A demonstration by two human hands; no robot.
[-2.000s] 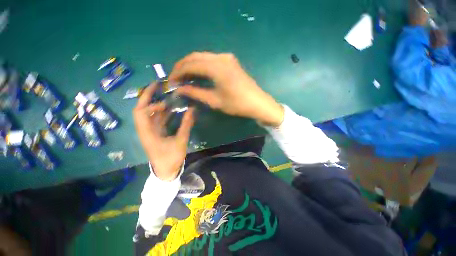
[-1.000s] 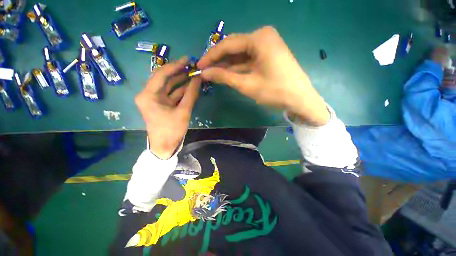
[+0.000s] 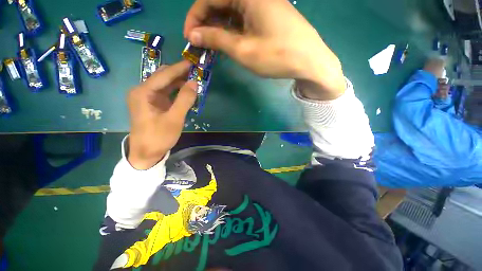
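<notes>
A half-assembled blue device unit (image 3: 200, 87) is between my hands, pointing down toward the table's near edge. My left hand (image 3: 158, 106) pinches its body between thumb and fingers. My right hand (image 3: 253, 39) holds the top end, where an orange flex cable (image 3: 194, 54) and a small dark part show; my fingers hide the rest. A circuit board (image 3: 150, 62) with a flex cable and white-striped module lies partly behind my left hand.
Several blue units (image 3: 66, 71) lie at left on the green table (image 3: 296, 114). Another unit (image 3: 119, 10) lies at the top. White scraps (image 3: 91, 113) are near the front edge, and a white paper scrap (image 3: 381, 60) at right. A person in a blue smock (image 3: 433, 129) is at right.
The view has shifted. My hands have moved onto the unit that lay behind my right hand, and its orange cable now shows between them. The circuit board at left is more visible.
</notes>
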